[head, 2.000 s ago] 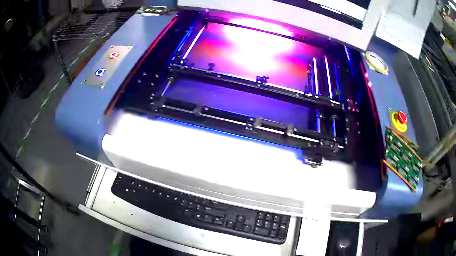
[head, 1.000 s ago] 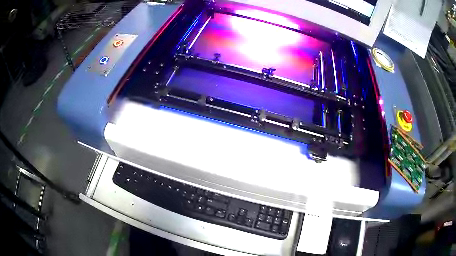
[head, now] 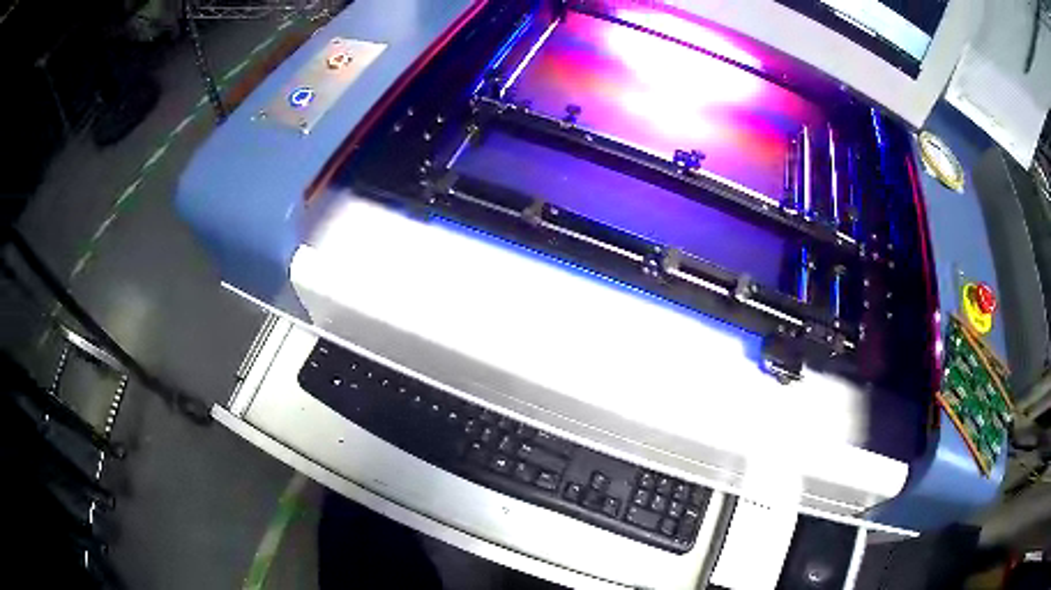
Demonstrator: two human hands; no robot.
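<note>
Neither of my hands is in the picture. The inspection machine (head: 248,173) stands in front of me, its bay glowing pink and purple. Black clamp rails (head: 599,241) with small clips cross the bay, and no panel shows between them. A green circuit board panel (head: 977,398) with orange-brown edge rails lies tilted on the machine's blue right side. A black keyboard (head: 519,455) lies on the white pull-out tray (head: 346,459) below, and a small dark mouse (head: 816,567) is right of it.
A red emergency stop (head: 982,302) sits above the panel. A pale ring (head: 942,160) lies farther back. Two lit buttons (head: 320,81) are on the left side. The monitor (head: 882,35) and a white paper sheet (head: 1000,92) are at the upper right. A wire mesh cart (head: 259,12) is at the upper left.
The view has shifted, so the machine, tray and panel appear farther right and slightly turned. The panel remains on the machine's right side. No hand has appeared.
</note>
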